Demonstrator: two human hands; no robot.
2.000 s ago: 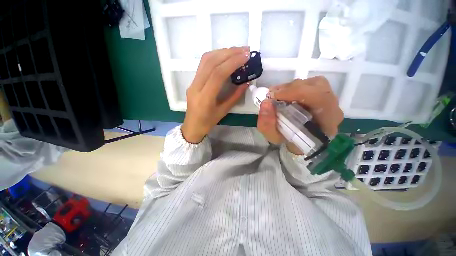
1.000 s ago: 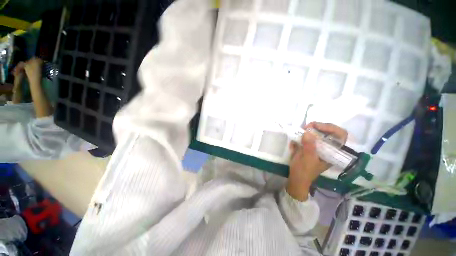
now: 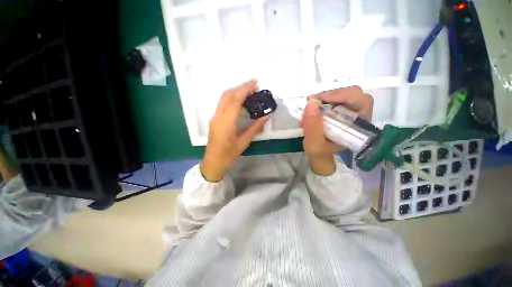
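Note:
My left hand [image 3: 231, 123] holds a small black module housing [image 3: 260, 104] between thumb and fingers, above the near edge of the white compartment tray [image 3: 188, 119]. My right hand [image 3: 330, 120] grips the dispensing syringe [image 3: 349, 134]. The syringe's white tip points left towards the housing, with a gap between them. A green adapter [image 3: 382, 147] sits on the syringe's rear end. Glare on the white tray partly hides the tip and the tray cells.
A black compartment tray [image 3: 67, 112] is at the left. A paper slip [image 3: 154, 63] lies on the green mat. Blue-handled pliers [image 3: 425, 53] are on the right, beside a dark box [image 3: 470, 50] with a red light. A small white parts tray [image 3: 412, 197] is at lower right. Another person's sleeve shows at far left.
One second ago my left arm stretched forward past the white tray's left side; now my left hand is back in front of me with a housing. My right hand keeps the syringe. The view has shifted.

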